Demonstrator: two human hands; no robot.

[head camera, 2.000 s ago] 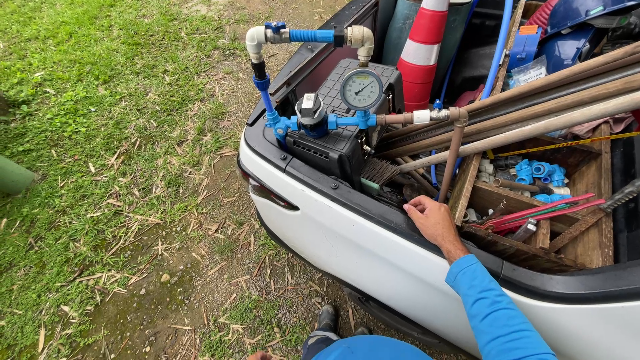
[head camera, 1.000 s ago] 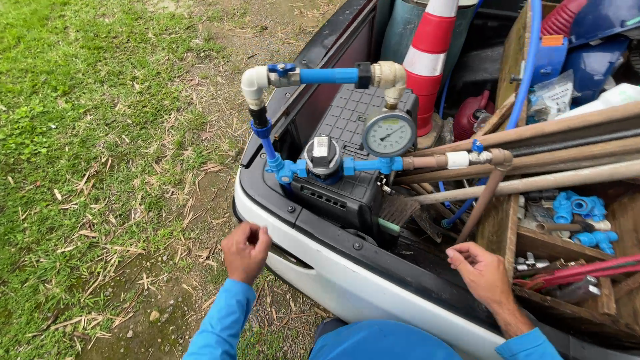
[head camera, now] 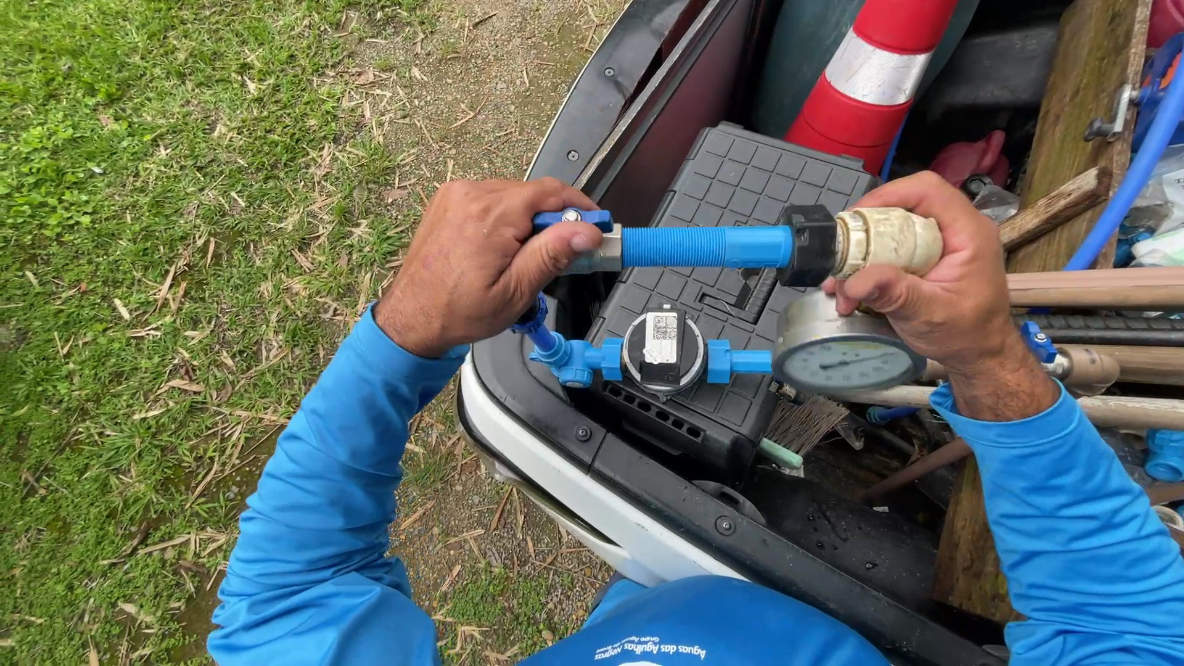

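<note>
My left hand (head camera: 490, 259) grips the left end of the pipe assembly, its thumb and index finger around the metal ball valve (head camera: 601, 248) by the blue valve handle (head camera: 572, 219). A blue threaded pipe (head camera: 708, 247) runs from there to a black coupling nut (head camera: 808, 245). At the right end, my right hand (head camera: 943, 268) is closed around the cream pipe elbow (head camera: 888, 239), just above a round dial pressure gauge (head camera: 849, 351). Below, a water meter (head camera: 663, 350) sits between blue fittings, joined to a blue tee (head camera: 572, 363). A black toolbox (head camera: 731, 203) lies beneath.
The truck bed's black rim (head camera: 647, 499) runs in front of me. A red and white traffic cone (head camera: 874, 79) stands behind the toolbox. Long pipes (head camera: 1101, 287), wooden boards (head camera: 1078, 120), a blue hose (head camera: 1124, 194) and a wire brush (head camera: 814, 425) fill the right side. Grass lies left.
Both hands have risen to the upper pipe and taken hold of its two ends; one second ago they were apart from it, in front of the truck's rim. The view is closer.
</note>
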